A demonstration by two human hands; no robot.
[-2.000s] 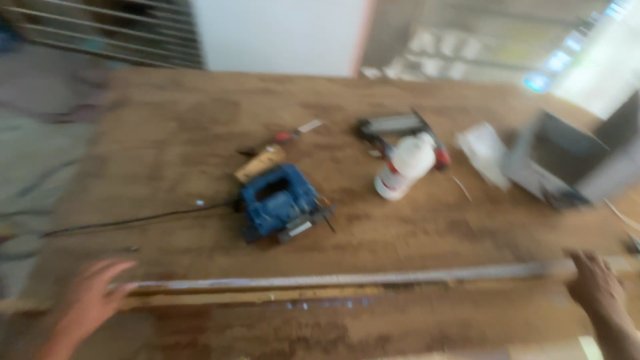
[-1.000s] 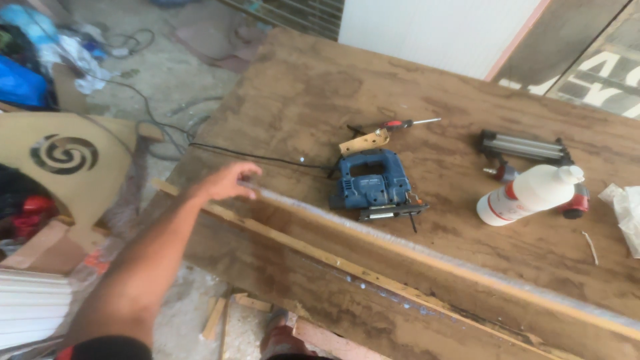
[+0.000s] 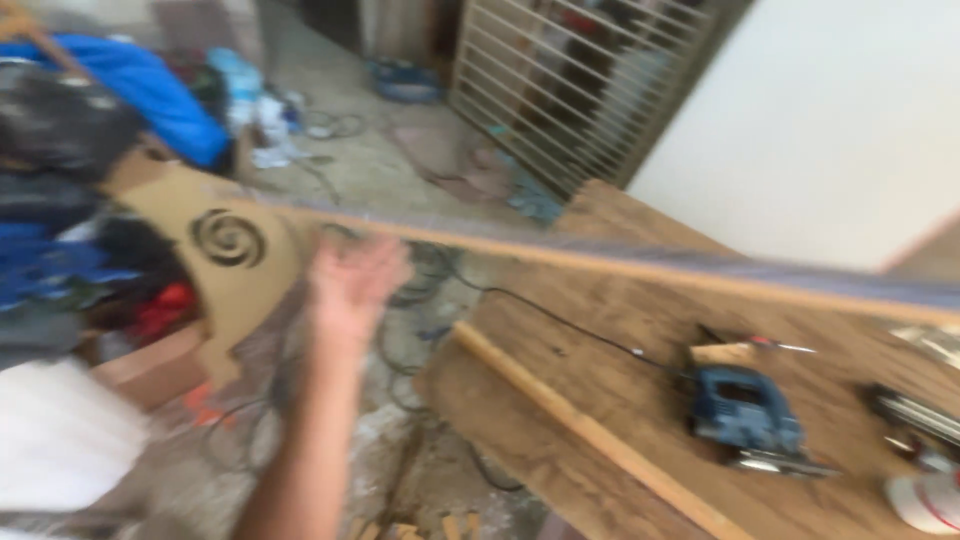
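A long thin wooden strip (image 3: 600,259) with a greyish upper face is raised above the plywood table and reaches out past its left end. Under the strip, near its left part, is my left hand (image 3: 360,270), blurred, its palm against or just below the lower edge; a grip cannot be made out. My right hand is out of view. Another wooden strip (image 3: 570,416) lies along the near side of the table. A blue jigsaw (image 3: 746,409) rests on the table, with a small wood piece (image 3: 724,354) and a red-handled screwdriver (image 3: 780,346) behind it.
The plywood table (image 3: 630,375) carries a stapler-like tool (image 3: 915,412) and a white bottle (image 3: 922,504) at right. A tan panel with a spiral cutout (image 3: 262,300) stands left. Cables (image 3: 397,360) lie on the floor. A metal grille (image 3: 577,90) and white panel (image 3: 817,127) stand behind.
The grey-faced strip has risen from low over the table and now extends over the floor at left. My left hand has moved with it. My right hand, seen earliest, has left view. The view has swung left.
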